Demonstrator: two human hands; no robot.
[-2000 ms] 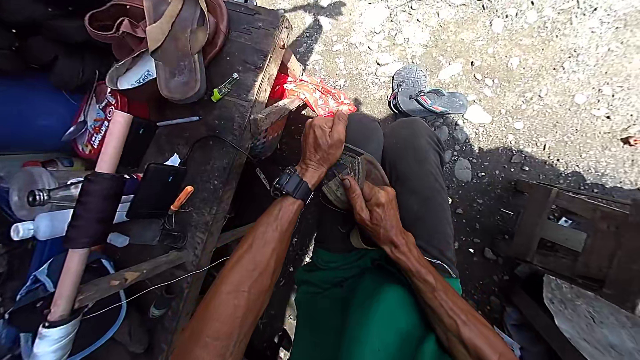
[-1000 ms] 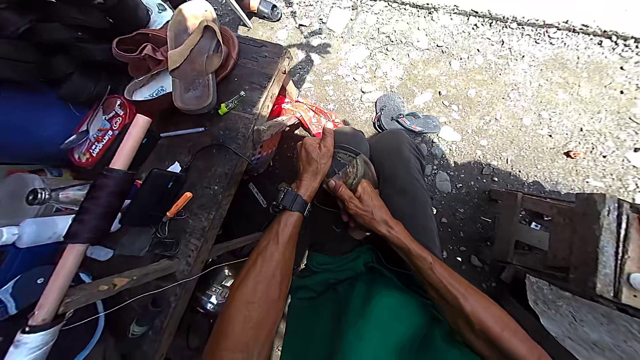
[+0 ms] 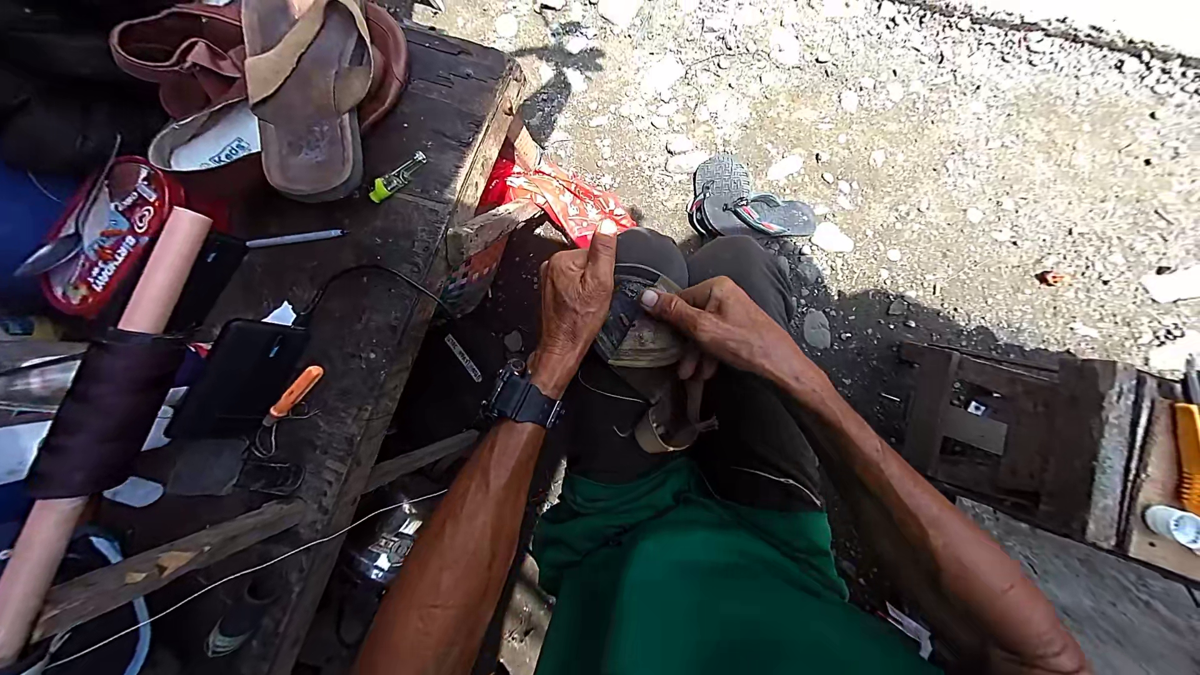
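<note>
A worn sandal (image 3: 647, 339) lies over my lap, its sole facing up and a strap (image 3: 667, 431) hanging toward me. My left hand (image 3: 577, 295), with a black watch on the wrist, is closed at the sandal's left edge, thumb pointing away from me. My right hand (image 3: 717, 328) grips the right edge, thumb on the sole and fingers curled beneath. Thin thread shows beside the sandal and across my thigh. On the bench at left lies an orange-handled tool (image 3: 298, 392), its tip hard to make out.
The wooden bench (image 3: 375, 319) holds a thread spool on a pink rod (image 3: 103, 412), a black phone (image 3: 242, 375), a pen, a small bottle, a plastic tub and shoes (image 3: 309, 112). Flip-flops (image 3: 750, 202) lie on the gravel ahead. A wooden crate (image 3: 1012, 422) stands at right.
My right hand's fingers have shifted over the sandal, and its strap now shows below the hand. My left hand stays at the sandal's left side.
</note>
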